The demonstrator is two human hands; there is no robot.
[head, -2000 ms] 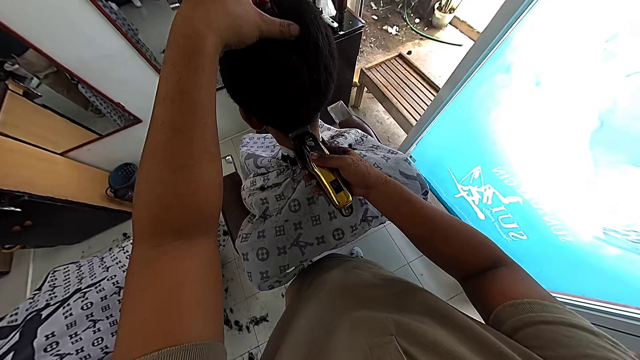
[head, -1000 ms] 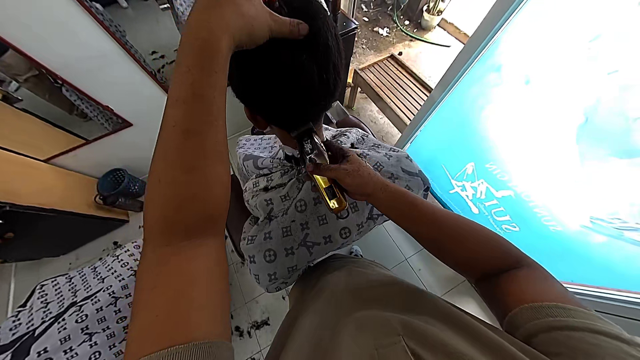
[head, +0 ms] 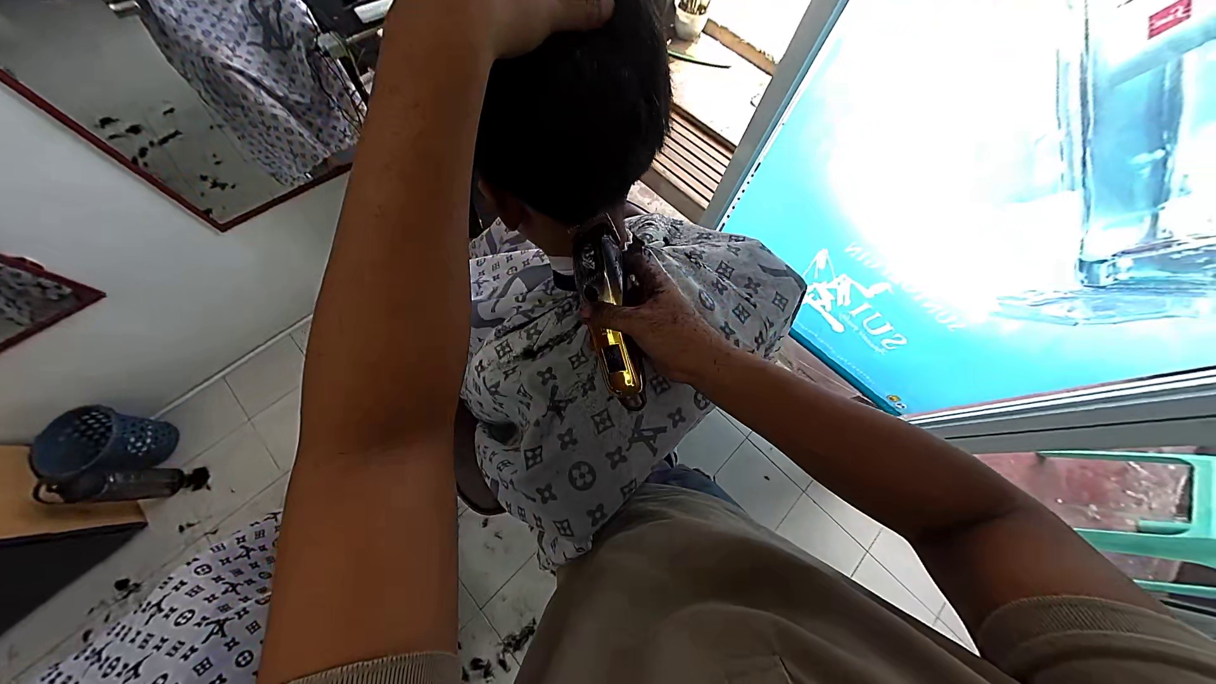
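A seated person's dark-haired head is turned away from me, above a white patterned barber's cape with loose hair on it. My left hand rests on top of that head, partly cut off by the upper edge of the view. In my right hand is a black and gold hair clipper. Its blade end touches the hair at the nape, and its gold end points down toward me. The blade itself is mostly hidden against the hair.
A blue plastic basket stands at the left by a wooden ledge. Another patterned cape lies lower left. Hair clippings are scattered on the tiled floor. A red-edged mirror is upper left, a glass panel with a blue poster right, a green plastic chair lower right.
The clipper in my right hand has turned from a slant to nearly upright, its blade end still at the nape. My left hand stays on the head. The view has shifted.
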